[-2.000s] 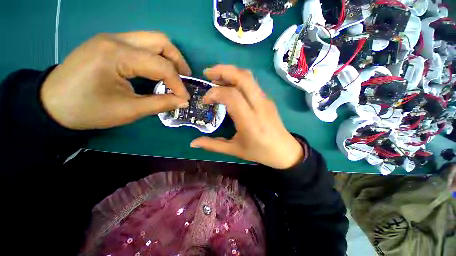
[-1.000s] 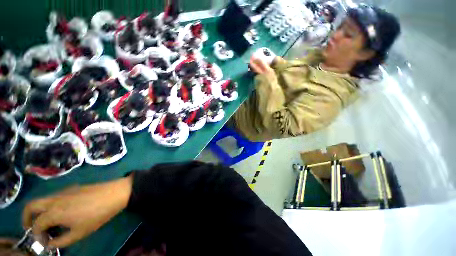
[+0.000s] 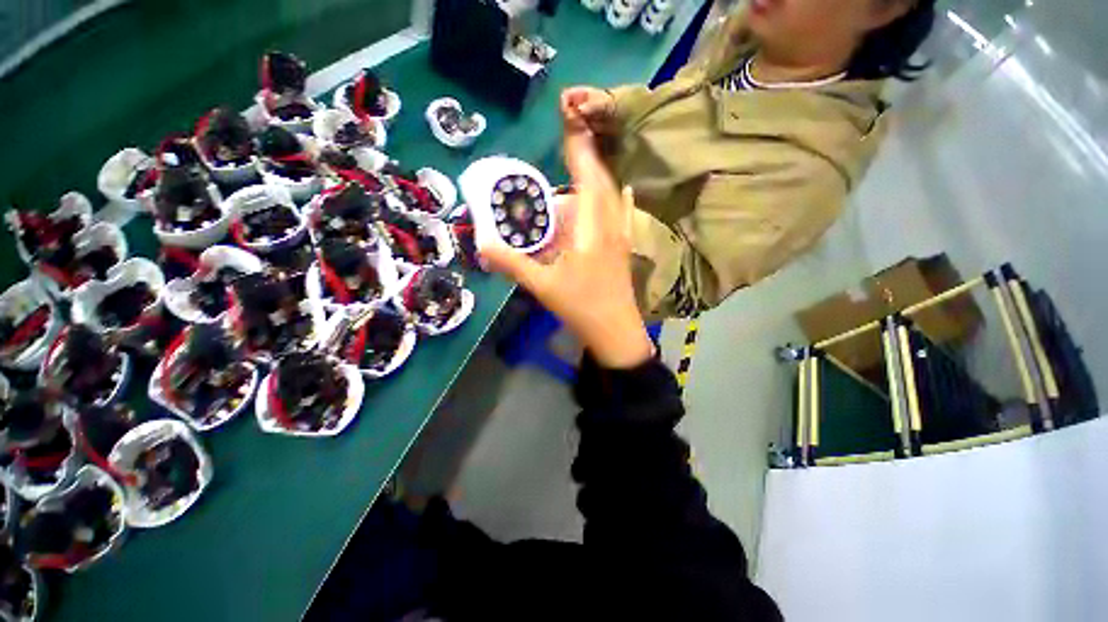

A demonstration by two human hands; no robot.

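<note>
My right hand (image 3: 586, 273) is raised over the bench's edge and holds a white camera housing (image 3: 482, 201) between thumb and fingers. The housing's front faces me and shows a black round face with a ring of small pale lamps around a dark centre. Some red wire shows just left of it. The fingers behind the housing are partly hidden. My left hand is out of the picture.
Many waiting white units (image 3: 310, 391) with black parts and red wires stand on the green bench (image 3: 273, 486). One separate white unit (image 3: 456, 122) lies near a black box (image 3: 486, 49). A person in a tan jacket (image 3: 759, 170) sits beyond my hand. A rack (image 3: 899, 377) stands right.
The view has swung right from the bench before me. My right hand has moved from the near bench to near the neighbouring worker, now with a housing showing its lamp face. My left hand has left view.
</note>
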